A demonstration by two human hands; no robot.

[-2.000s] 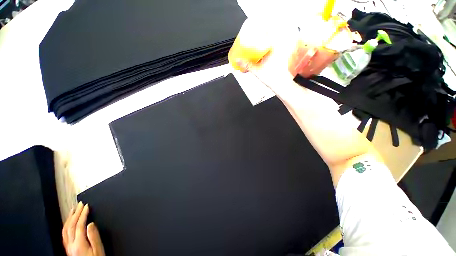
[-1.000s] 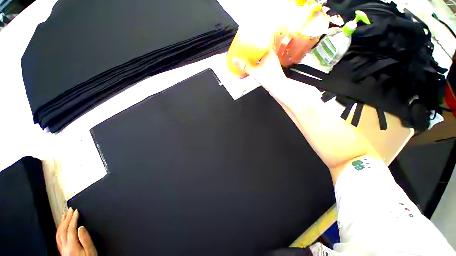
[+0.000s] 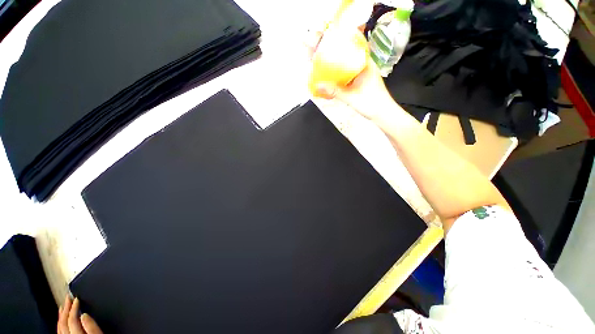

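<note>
A large flat black cut panel (image 3: pixel 241 222) with square notched corners lies in front of me. A thin pale trace shows along parts of its far and left edges. My right hand (image 3: pixel 355 85) is closed around an orange-yellow squeeze bottle (image 3: pixel 339 60), beyond the panel's far right corner. The bottle is overexposed and its nozzle cannot be made out. My left hand (image 3: pixel 77 319) rests at the panel's near left corner, cut off by the bottom edge, with only the fingers showing.
A layered stack of black panels (image 3: pixel 124 72) stands at the far left. Another black stack (image 3: pixel 23 287) is at the left edge. A clear bottle with green top (image 3: pixel 390 40) and a tangled pile of black strips (image 3: pixel 476 52) lie upper right. A cardboard box (image 3: pixel 554 147) is at right.
The view has shifted, and the panel, stacks and bottles appear further left. My right hand still holds the squeeze bottle, now beyond the panel. My left hand stays at the near left corner.
</note>
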